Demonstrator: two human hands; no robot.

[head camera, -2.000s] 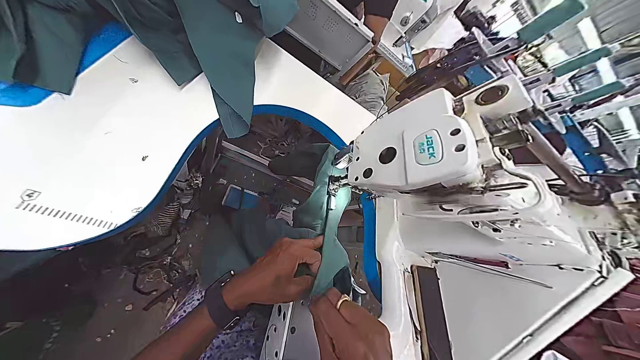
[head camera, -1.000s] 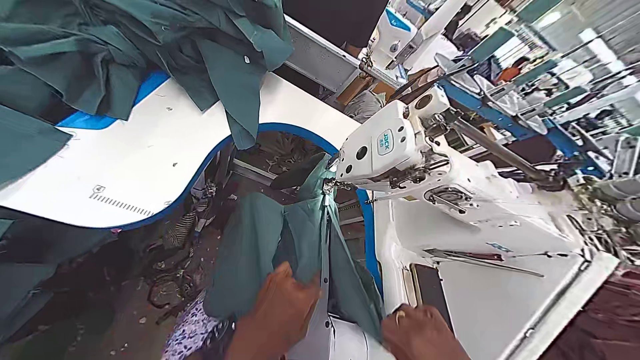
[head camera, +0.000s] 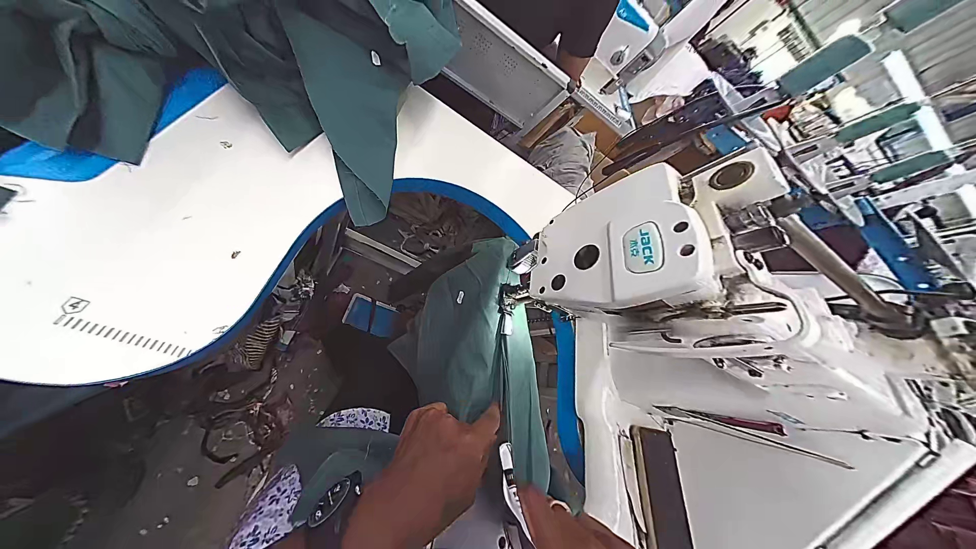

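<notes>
Dark green fabric (head camera: 465,335) runs lengthwise under the needle area of a white Jack sewing machine (head camera: 648,244), lit by its lamp. Below the presser foot (head camera: 506,313), my left hand (head camera: 438,457) grips the fabric's left side, fingers curled by the long seam. At the bottom edge, my right hand (head camera: 568,526), wearing a ring, is on the fabric to the right, partly out of frame. A narrow white-and-black object (head camera: 509,476) lies between the hands; what it is cannot be told.
A white table (head camera: 152,252) with a blue edge curves around the left, with a pile of green fabric (head camera: 328,84) hanging over it. Tweezers (head camera: 762,438) lie on the machine's bed. Another sewing machine (head camera: 625,38) and a person's arm (head camera: 576,65) are at the top.
The green fabric was spread wide below the needle one second ago; now it lies narrower and straighter. My hands were farther apart then and are now closer together.
</notes>
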